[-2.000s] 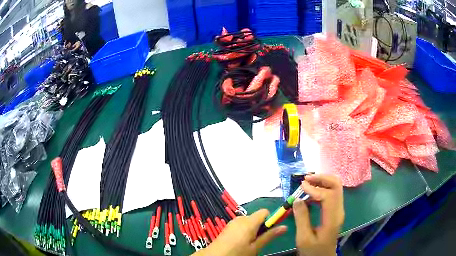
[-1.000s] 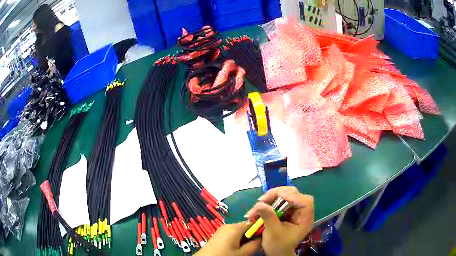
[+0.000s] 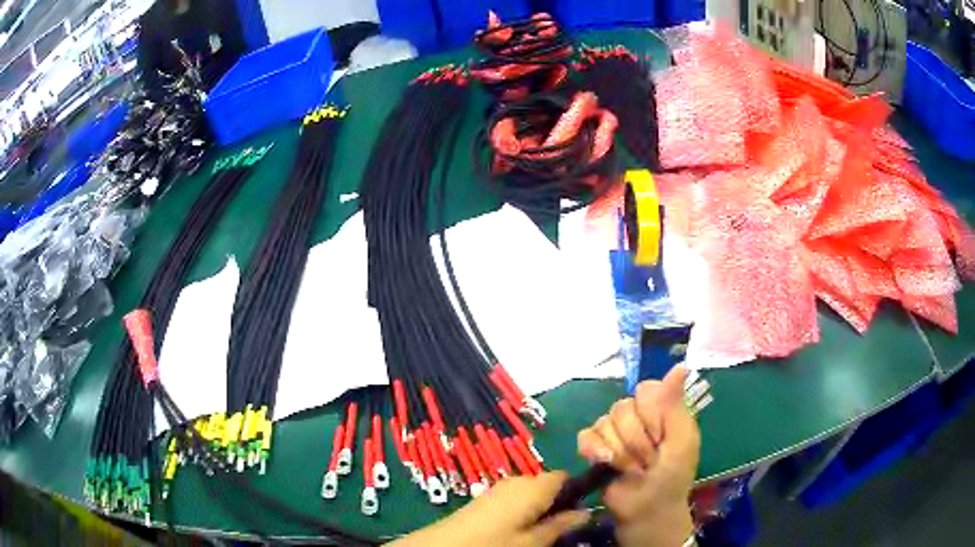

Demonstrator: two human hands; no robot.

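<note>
My right hand (image 3: 647,454) is closed around the ends of several black cables (image 3: 583,489); silver lug tips stick out past its fingers. My left hand (image 3: 503,513) grips the same cables just to the left, cut off by the bottom edge. A pink wrapped cable end (image 3: 141,347) lies on the green-ended bundle (image 3: 120,475) at the left. The blue tape dispenser (image 3: 641,294) with its yellow tape roll (image 3: 644,217) stands just beyond my right hand. The coloured sleeves of the held ends are hidden by my fingers.
Yellow-ended (image 3: 219,438) and red-ended cable bundles (image 3: 460,454) lie over white paper (image 3: 524,310). Pink bubble bags (image 3: 845,203) are heaped at the right. Coiled cables (image 3: 545,134) lie at the back. Grey plastic bags (image 3: 53,288) and a blue bin (image 3: 273,86) are left. A person (image 3: 187,43) stands behind.
My right hand has closed over the cable ends, covering the yellow and green sleeves that showed before. The head view swung to one side and back.
</note>
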